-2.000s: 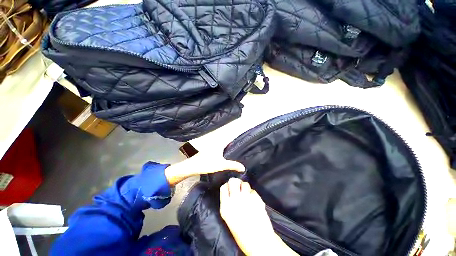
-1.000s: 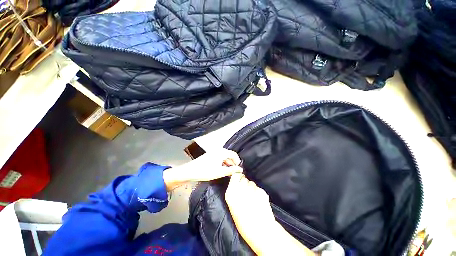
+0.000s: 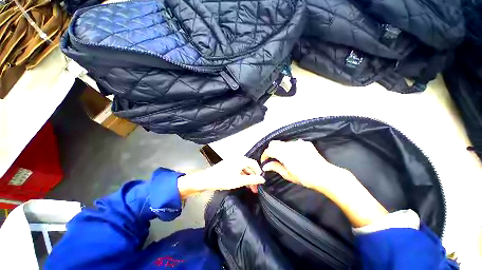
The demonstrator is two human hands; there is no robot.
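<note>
An open black backpack [image 3: 391,163] lies in front of me, its toothed main zipper [image 3: 436,179] curving around the mouth and its smooth black lining showing. A straight zipper line [image 3: 296,221] crosses the lining. My left hand [image 3: 232,175] pinches the seam edge at the left side of the mouth. My right hand [image 3: 296,162] reaches over the lining, its fingertips closed on dark fabric at the same edge, close to my left fingertips. No tool can be made out in either hand.
A quilted backpack [image 3: 174,79] lies at the back left, with more quilted backpacks [image 3: 343,31] at the back right. Brown pieces [image 3: 31,31] are at the far left. A cardboard box [image 3: 113,118] and a red bin [image 3: 37,163] are below the cream tabletop [image 3: 31,111].
My right hand has moved up and right from below the seam to inside the mouth, bringing its blue sleeve into view. The lining has folded over near the inner zipper.
</note>
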